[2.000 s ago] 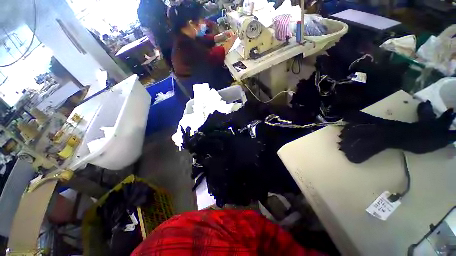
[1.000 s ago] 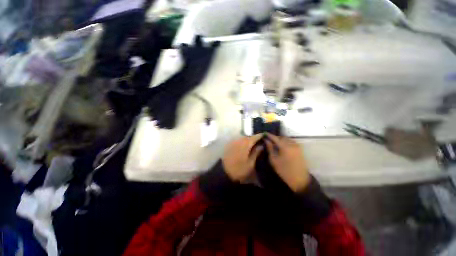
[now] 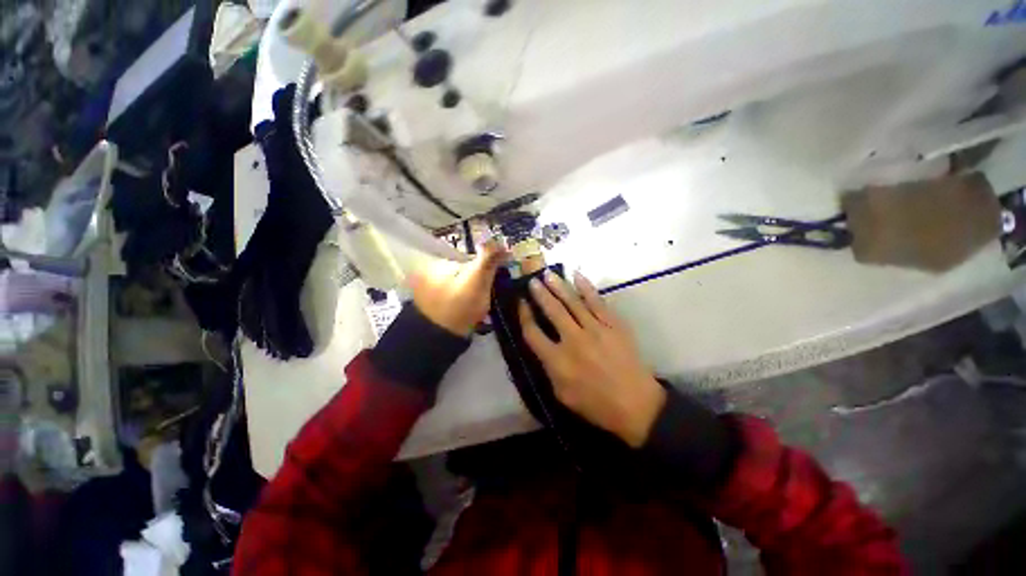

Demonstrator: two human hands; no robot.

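A black work piece point(image 3: 520, 366) lies under the needle area and hangs over the table's front edge. My left hand point(image 3: 452, 290) is at its left side, thumb and fingers beside the presser foot; its fingertips are partly hidden, so the grip is unclear. My right hand point(image 3: 594, 358) lies on the piece's right side, fingers spread and pointing to the needle. A yellow-orange block point(image 3: 527, 257) sits beside the needle, just ahead of the fingers. The white sewing machine head point(image 3: 630, 68) stands above, with a tension knob point(image 3: 479, 164) on it.
Open dark snips point(image 3: 788, 230) lie right of the needle, their handles at a brown pad point(image 3: 920, 221). A long black glove-like piece point(image 3: 281, 242) lies left of the machine, near a white tag point(image 3: 383, 313). A ribbed lamp tube point(image 3: 304, 146) curves down at left. Dark fabric is heaped further left.
The view has swung from the workshop to the machine and come closer. My hands, earlier pinching the black piece together before the needle, are now apart on either side of it at the needle.
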